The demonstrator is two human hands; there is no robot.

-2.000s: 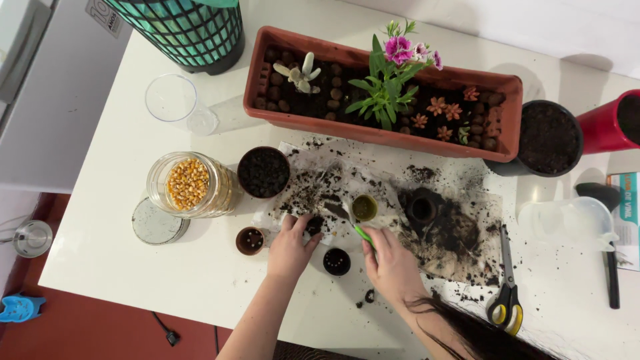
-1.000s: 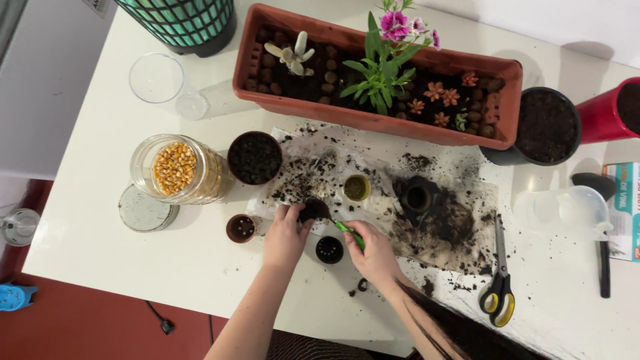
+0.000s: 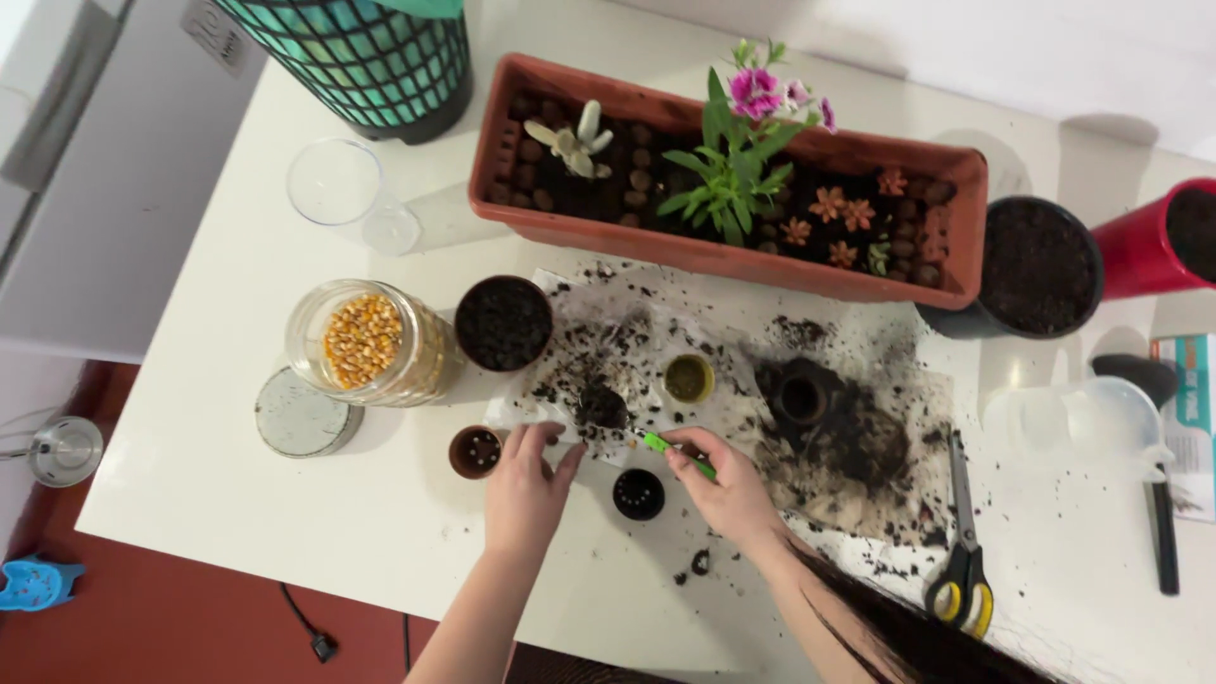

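My right hand (image 3: 719, 475) holds a small tool by its green handle (image 3: 680, 456); its tip points at a dark clump of soil (image 3: 601, 406) on a soil-strewn sheet (image 3: 655, 366). Beside the clump, my left hand (image 3: 534, 475) has its fingers apart and nothing visible in them. A small brown pot (image 3: 475, 451) stands just left of that hand. Between the hands is a small black pot (image 3: 638, 494) with holes in its bottom. A little yellowish pot (image 3: 689, 378) and a dark, soil-covered pot (image 3: 802, 397) stand on the sheet. Farther left is a larger pot of dark soil (image 3: 503, 323).
A long terracotta-coloured planter (image 3: 722, 261) with plants spans the back. At left are a jar of corn kernels (image 3: 370, 342), a lid (image 3: 306, 414), a clear plastic cup (image 3: 337, 183) and a lantern-like basket (image 3: 380, 71). Scissors (image 3: 964, 551), a clear container (image 3: 1083, 432) and soil-filled pots (image 3: 1035, 266) are at right.
A second ago the fingers of my left hand were at the dark clump or small pot by the tool's tip; now they are apart from it. The green-handled tool remains in my right hand.
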